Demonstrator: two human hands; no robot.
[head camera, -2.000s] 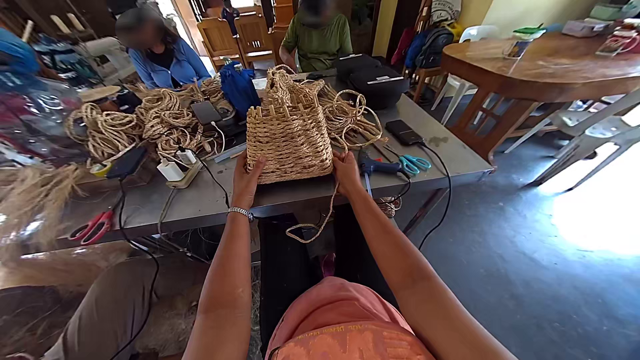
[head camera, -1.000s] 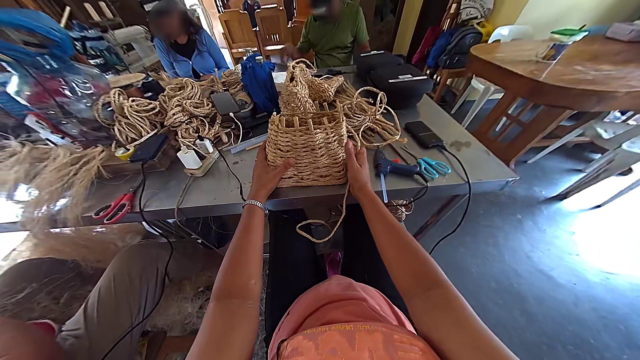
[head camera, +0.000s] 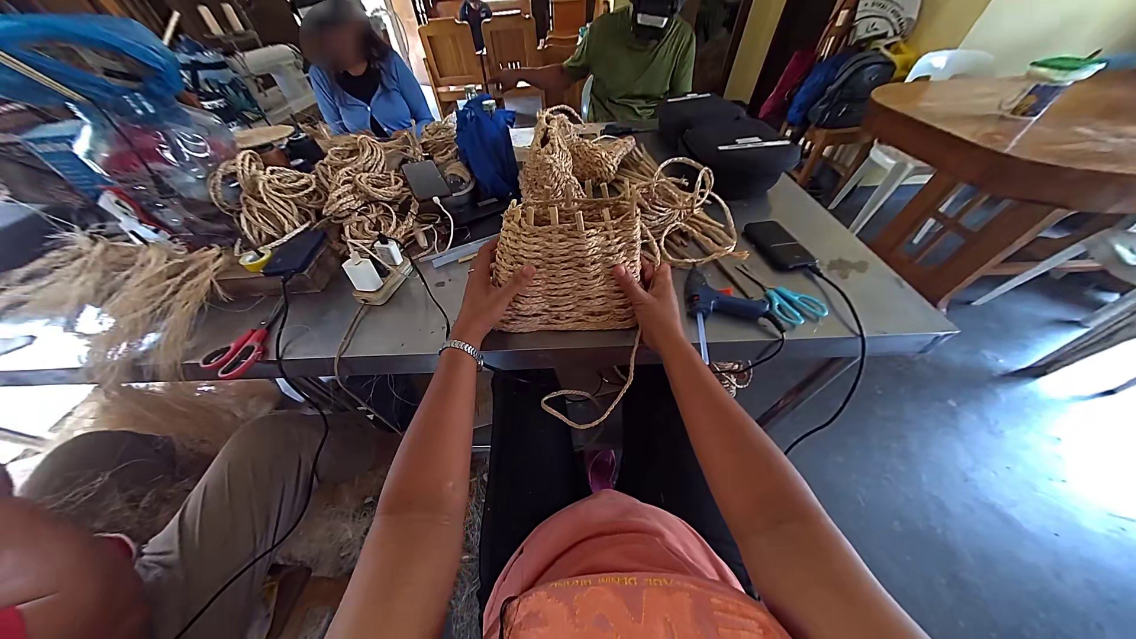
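Observation:
A woven basket of twisted natural-fibre rope (head camera: 568, 275) stands upright at the front edge of the metal table, short stake ends poking up along its rim. My left hand (head camera: 491, 293) grips its left side, thumb on the front face. On the right side, my right hand (head camera: 652, 302) holds it the same way. A loose rope end (head camera: 621, 390) hangs from the basket's lower right, below the table edge. Right behind the basket lies more braided fibre work (head camera: 568, 160). The undersides of my fingers are hidden behind the basket.
On the metal table (head camera: 887, 311) lie a glue gun (head camera: 732, 303), blue-handled scissors (head camera: 794, 306), a black device (head camera: 781, 246) with a cable, red-handled scissors (head camera: 238, 351), a power strip (head camera: 386, 282) and rope coils (head camera: 275, 195). Two people sit across; another person's leg is at left.
Both hands stay on the basket, which looks lower and more upright against the table edge than two seconds ago. The view has shifted slightly.

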